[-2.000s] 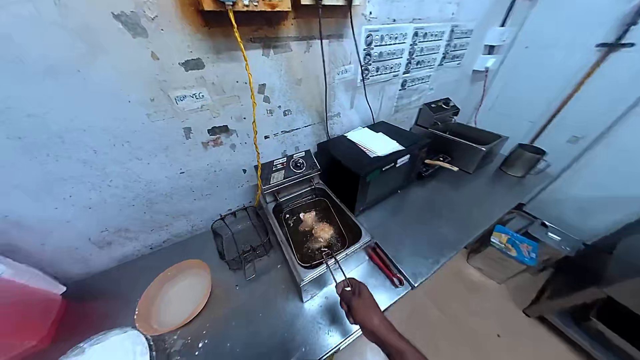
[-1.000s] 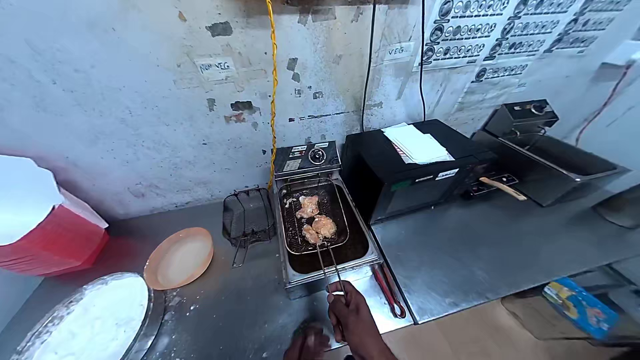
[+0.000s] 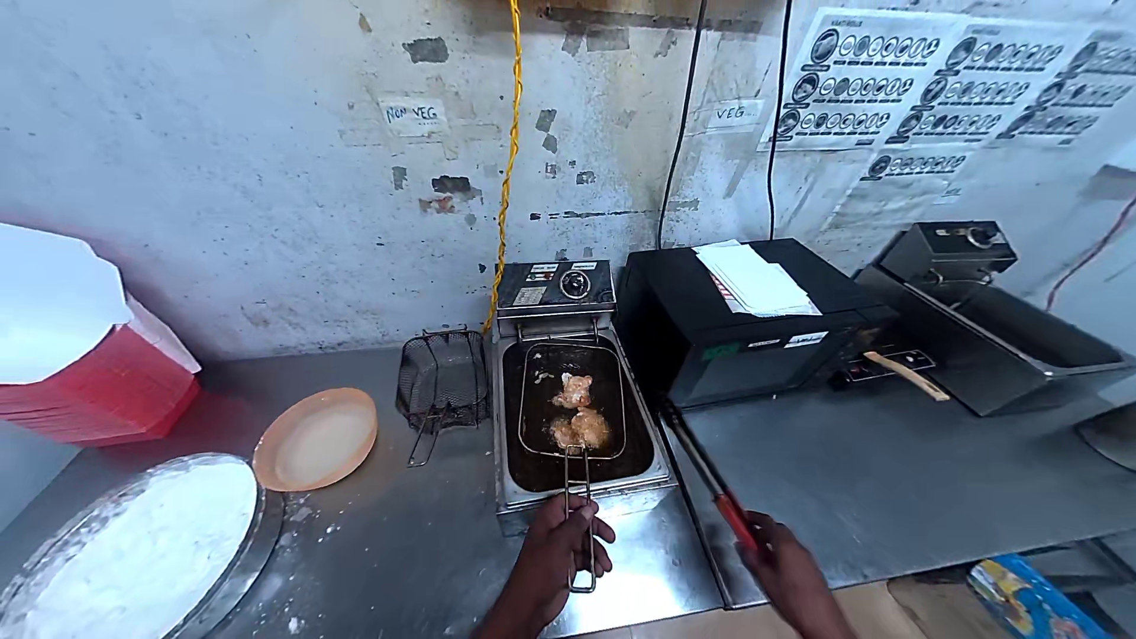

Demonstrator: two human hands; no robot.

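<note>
My left hand (image 3: pixel 561 552) grips the wire handle of a fry basket (image 3: pixel 568 454), which sits in the dark oil of a countertop deep fryer (image 3: pixel 658 470). Battered pieces of food (image 3: pixel 581 429) lie in that basket, two of them touching near its front. My right hand (image 3: pixel 781 561) is closed around the red handle of a pair of metal tongs (image 3: pixel 710 466), whose far end points up and left beside the fryer's right edge. An empty wire basket (image 3: pixel 444 377) rests on the steel counter left of the fryer.
An orange bowl of pale liquid (image 3: pixel 315 439) and a wide metal pan of white flour (image 3: pixel 146 555) stand at left, near stacked red-and-white boxes (image 3: pixel 98 382). A black oven (image 3: pixel 745 328) with papers on top stands right of the fryer; a second fryer (image 3: pixel 994 328) is farther right.
My right hand has gone from the basket handle to the tongs, which lay right of the fryer and are now lifted. My left hand has come in and taken the basket handle.
</note>
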